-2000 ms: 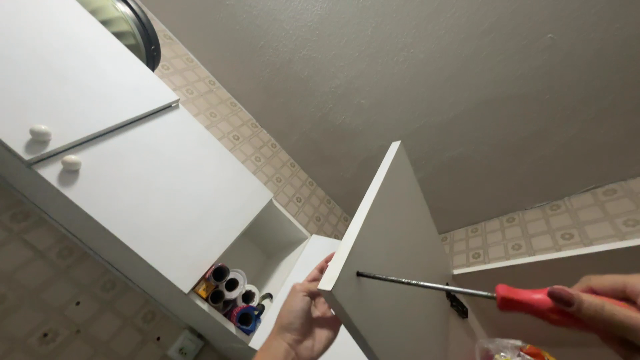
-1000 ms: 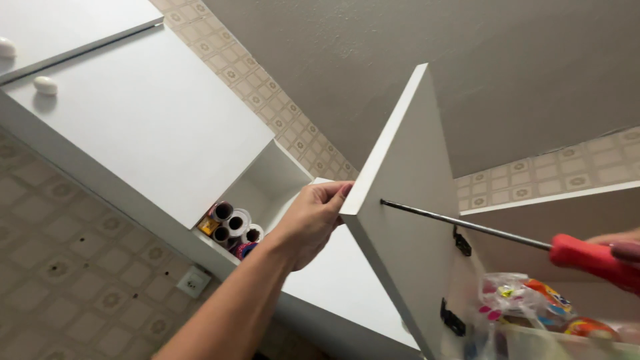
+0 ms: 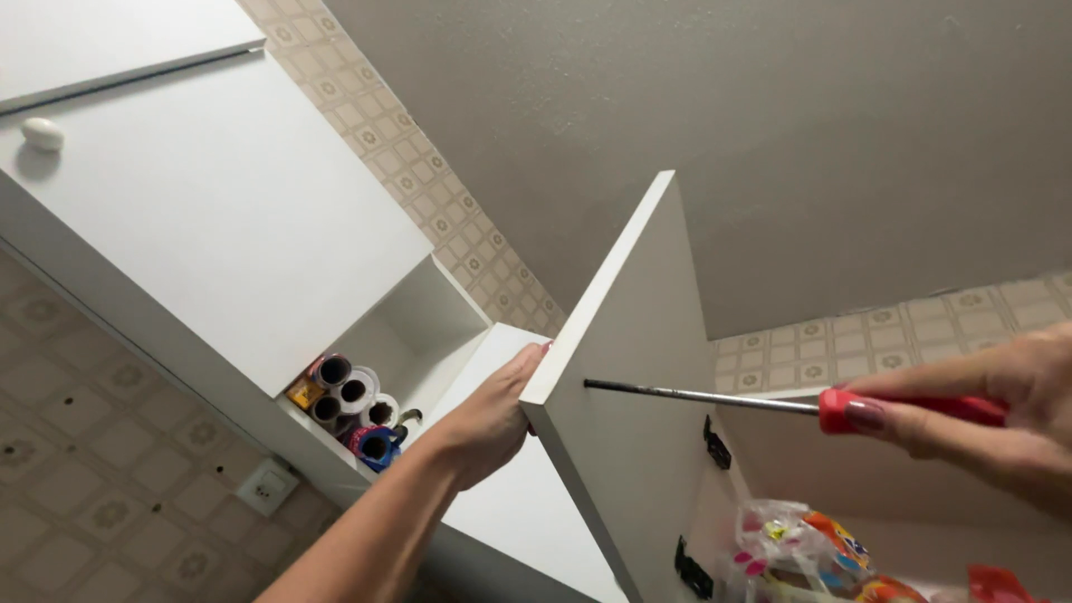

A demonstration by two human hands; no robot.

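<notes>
An open white cabinet door (image 3: 636, 360) stands out from its cabinet, with dark hinges (image 3: 717, 443) on its inner side. My left hand (image 3: 494, 414) grips the door's edge from the outer side; its fingertips are partly hidden behind the panel. In my right hand (image 3: 946, 410) is a screwdriver (image 3: 703, 397) with a red handle and a long metal shaft. Its tip meets the inner face of the door near the edge, at a small dark spot. Whether a screw sits there cannot be told.
Left of the door are closed white cabinet doors (image 3: 226, 209) with a round knob (image 3: 43, 134). An open compartment holds several rolls (image 3: 353, 390). Plastic packages (image 3: 804, 544) lie in the cabinet at lower right. A wall socket (image 3: 268, 487) sits on the patterned tiles.
My right hand has come further into view on the red handle, and the fingers are now extended along it. The screwdriver tip stays at the door. The view has shifted.
</notes>
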